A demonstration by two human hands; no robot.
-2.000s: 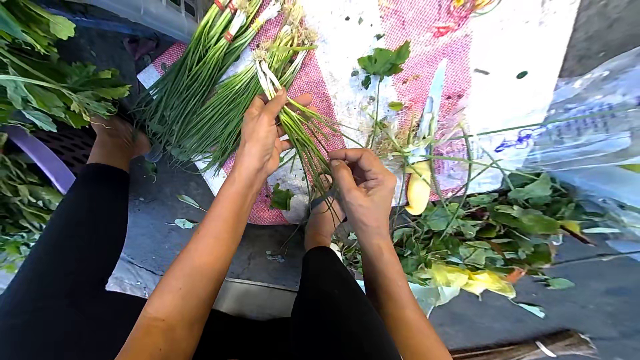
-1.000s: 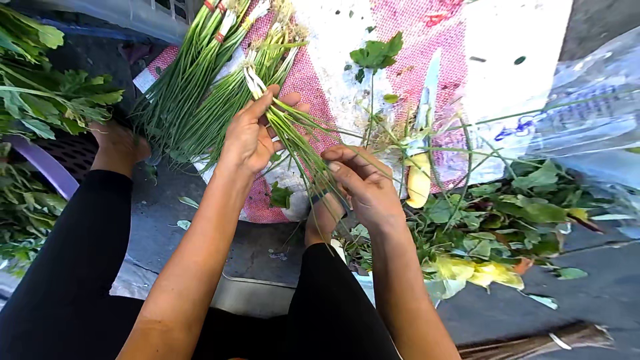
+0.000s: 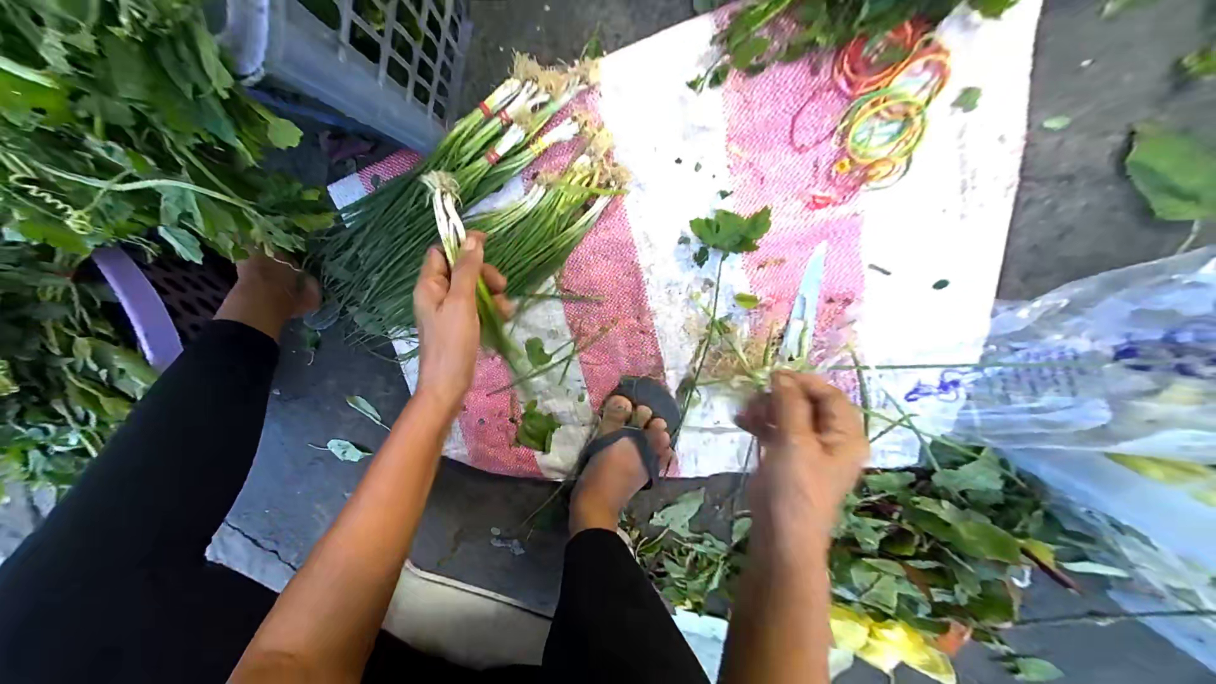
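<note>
My left hand (image 3: 458, 304) is closed around the white stems of a small bunch of green onions (image 3: 448, 214), roots pointing up, above a pile of green onions (image 3: 408, 242) partly tied with red bands. My right hand (image 3: 803, 418), blurred, is over the trimmings at the right, its fingers bent; whether it holds anything is unclear. Just above it a knife (image 3: 806, 299) lies on the red-and-white woven sheet (image 3: 632, 285), its handle hidden. Coloured rubber bands (image 3: 888, 119) lie at the sheet's top.
A grey plastic crate (image 3: 351, 71) stands at the upper left, with leafy greens (image 3: 104, 123) beside it. Clear plastic bags (image 3: 1102, 380) lie at the right, and discarded leaves (image 3: 950, 532) below them. My sandalled foot (image 3: 622, 446) rests at the sheet's near edge.
My right hand has moved away from the bunch, to the right, over the trimmings, and now covers where the yellow knife handle showed. The left hand still holds the bunch, its roots now pointing more upright.
</note>
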